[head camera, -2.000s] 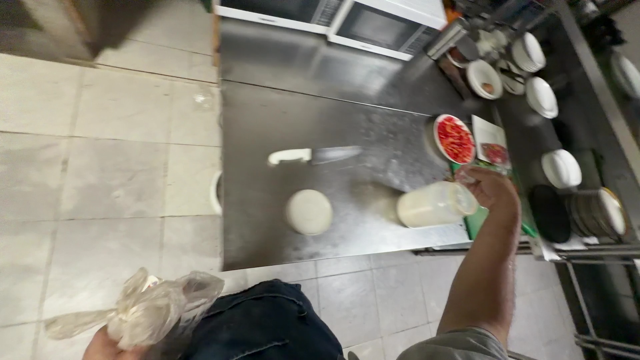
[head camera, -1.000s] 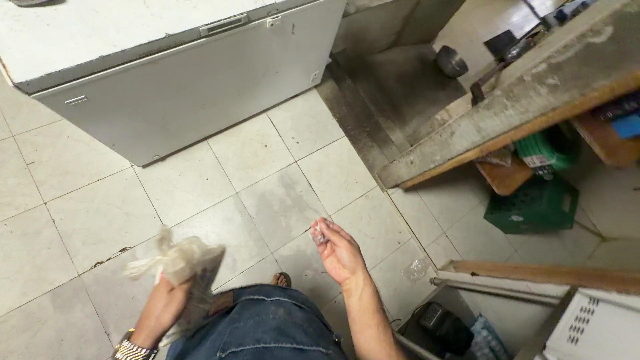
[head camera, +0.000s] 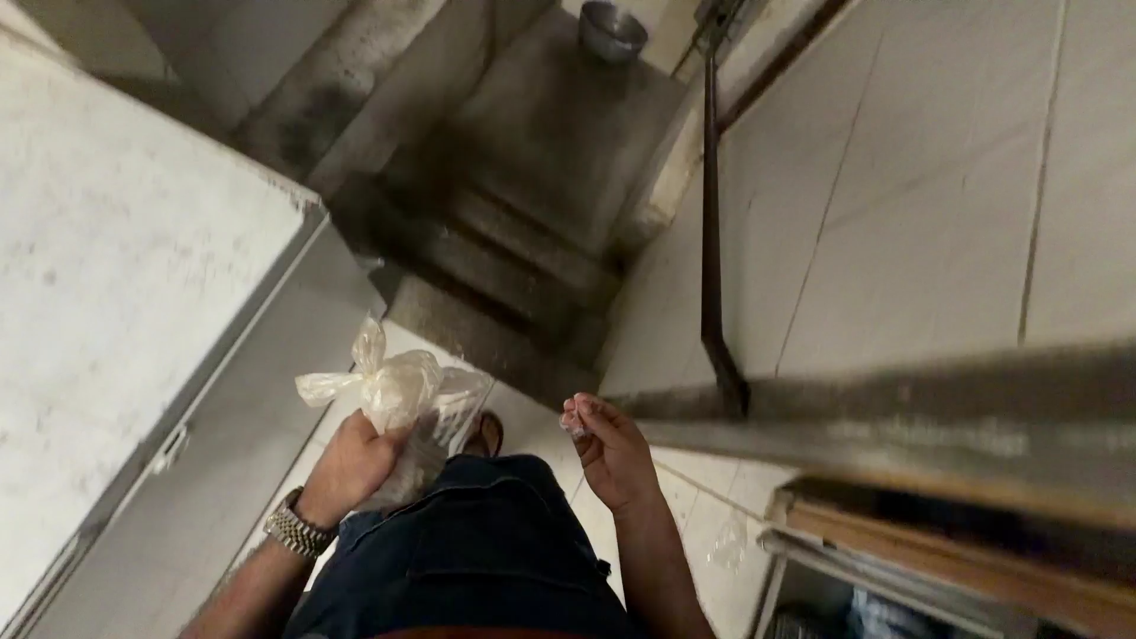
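My left hand (head camera: 355, 466), with a metal watch on the wrist, grips a knotted clear plastic bag (head camera: 404, 390) at the lower left of centre. The bag's pale contents cannot be made out. Right of it, my right hand (head camera: 612, 453) is raised with thumb and fingers pinched on a small crumpled piece of clear plastic (head camera: 575, 428). Between and below the hands are dark shorts and one sandalled foot.
A white chest freezer (head camera: 151, 293) stands at left. Dark concrete steps (head camera: 497, 257) lead down ahead towards a metal pot (head camera: 612, 34). A dark metal handrail (head camera: 711, 222) runs along the tiled wall at right. A metal-framed shelf unit (head camera: 772, 568) is at lower right.
The view has moved from the steel table past the freezer to the steps. The left hand keeps hold of the bag. The right hand has left the white plastic container it was at.
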